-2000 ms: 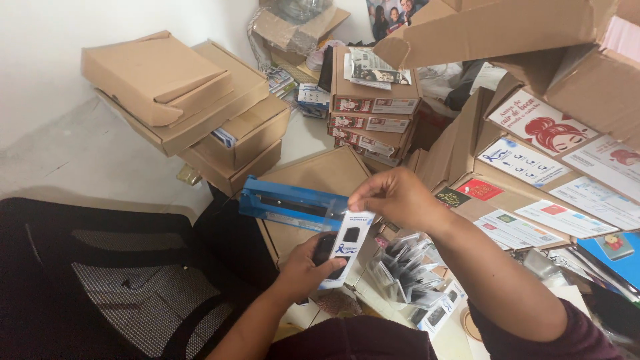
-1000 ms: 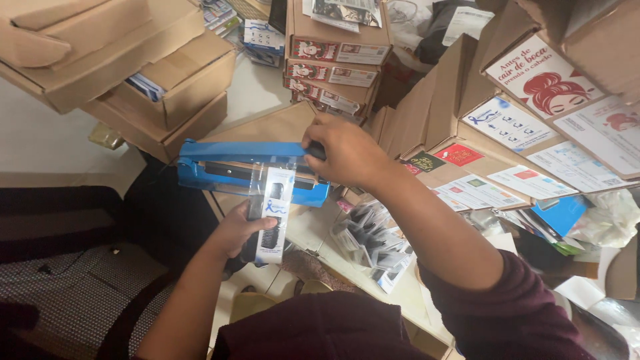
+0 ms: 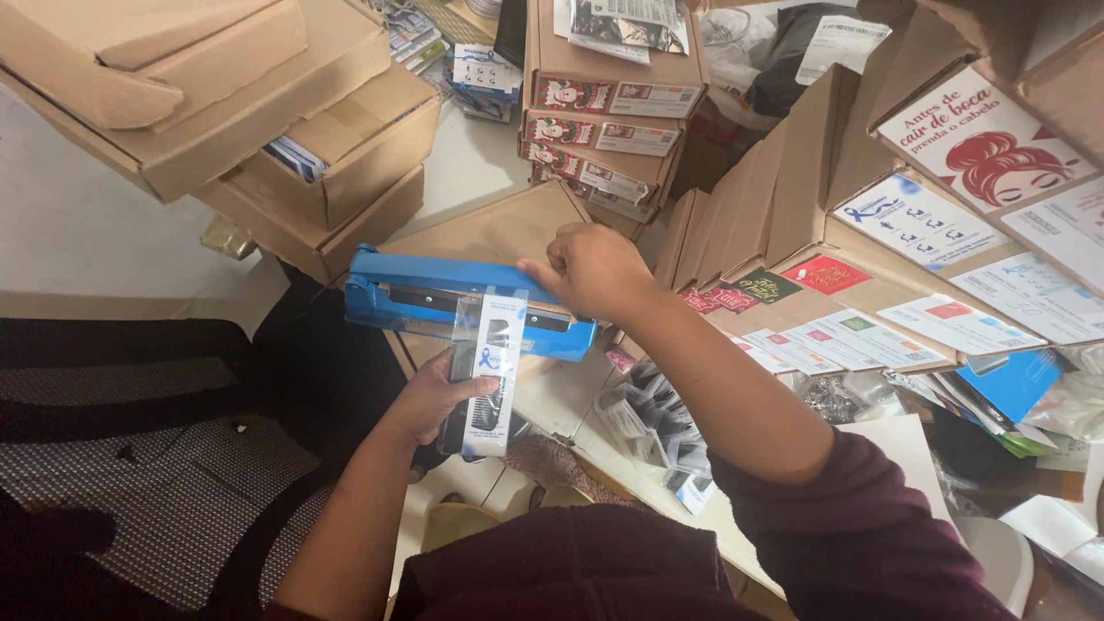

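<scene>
My left hand [image 3: 444,392] holds a clear plastic bag with a printed white card [image 3: 496,371] and a black comb in it. The bag's upper end lies across the jaws of a blue impulse heat sealer [image 3: 388,302], which rests on a flat cardboard box [image 3: 517,216]. Over the right end of the sealer's blue arm, my right hand [image 3: 595,267] presses with curled fingers. Whether the sealer's jaws touch the bag cannot be told.
Stacked cardboard boxes [image 3: 345,164] stand at the left, and labelled boxes [image 3: 617,95] stand behind the sealer. A row of upright cartons [image 3: 759,207] fills the right. Small packed items [image 3: 655,414] lie near my right forearm. A black mesh chair [image 3: 164,474] is at lower left.
My right hand has moved from the packet's top to the sealer's arm. My left hand has brought the packet across the sealer's jaws. The view has shifted closer to the table.
</scene>
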